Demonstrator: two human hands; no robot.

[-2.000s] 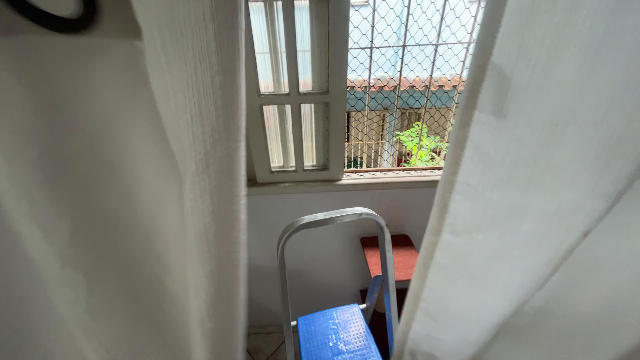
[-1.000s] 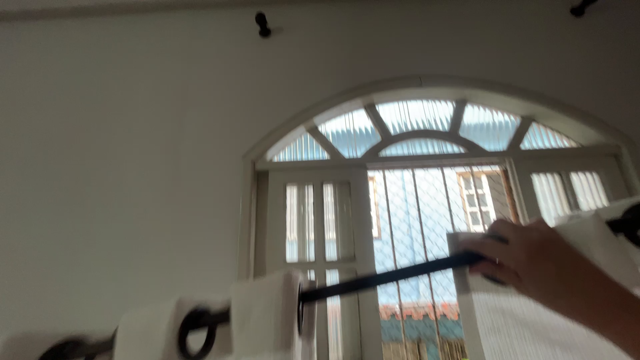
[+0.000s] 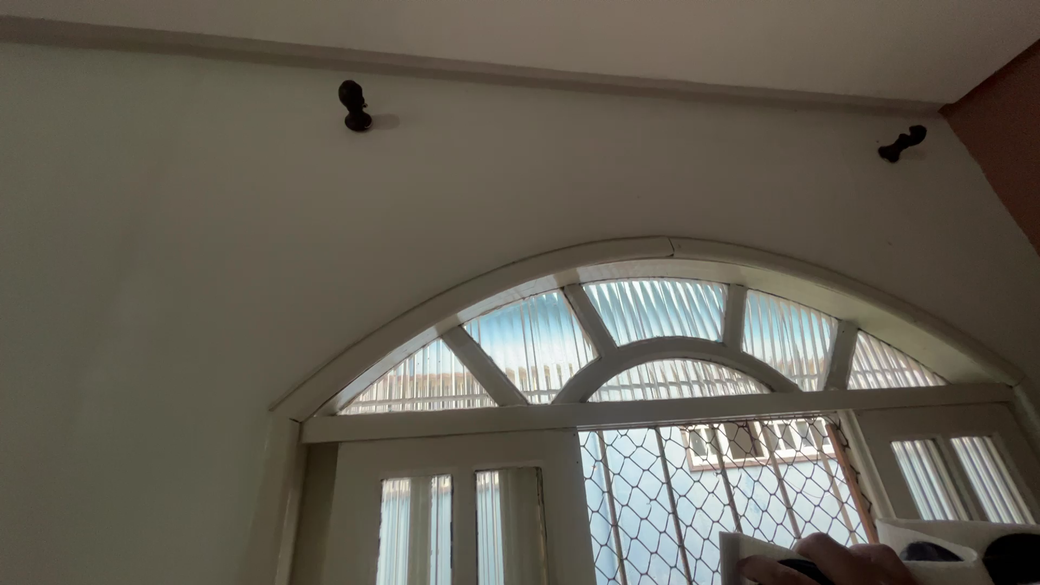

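Observation:
At the bottom right edge, my right hand (image 3: 829, 561) grips a dark curtain rod, of which only a short dark piece shows beside the fingers. White curtain fabric (image 3: 930, 540) with dark ring eyelets (image 3: 1011, 559) is bunched against the hand. My left hand is outside the frame. High on the wall are two dark curtain rod brackets, one at the upper left (image 3: 353, 106) and one at the upper right (image 3: 902, 144), with no rod resting on them.
Below the brackets stands an arched window frame (image 3: 504, 276) with ribbed glass panes. Its left shutter (image 3: 455, 455) and a netted, barred opening (image 3: 650, 496) are beneath the arch. The ceiling edge (image 3: 487, 69) runs above, and a reddish-brown wall (image 3: 999, 138) meets it at right.
The view has swung up from the step stool and curtains to the brackets. The right hand and rod, near the middle right a second ago, are now low at the frame's bottom edge.

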